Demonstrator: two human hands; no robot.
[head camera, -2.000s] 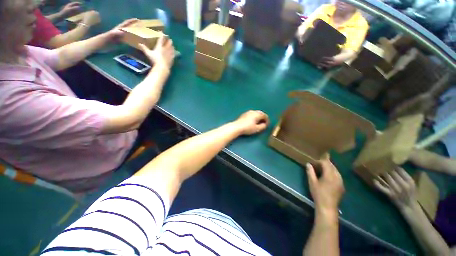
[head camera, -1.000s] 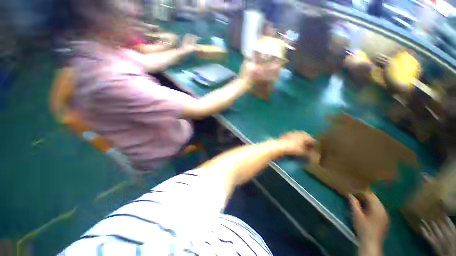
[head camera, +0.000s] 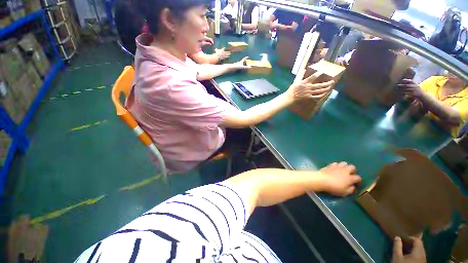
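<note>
An open brown mailer box (head camera: 418, 192) stands on the green table (head camera: 328, 146) at the lower right, its lid raised and its tray facing me. My left hand (head camera: 341, 179) rests on the table just left of the box, fingers loosely curled and holding nothing that I can see. My right hand (head camera: 409, 251) is at the bottom edge of the picture, partly cut off, with thumb and fingers at the tray's front wall.
A neighbour in pink (head camera: 179, 102) sits to my left, one hand on stacked closed boxes (head camera: 311, 100), the other on a closed box (head camera: 258, 67). A digital scale (head camera: 255, 88) lies before them. A person in yellow (head camera: 445, 97) sits across. Orange chair (head camera: 123, 92), blue shelving (head camera: 38, 87).
The view has swung left, so table things sit further right. The neighbour's near hand has moved from the box by the scale to the stacked boxes. My hands remain beside and at the open box.
</note>
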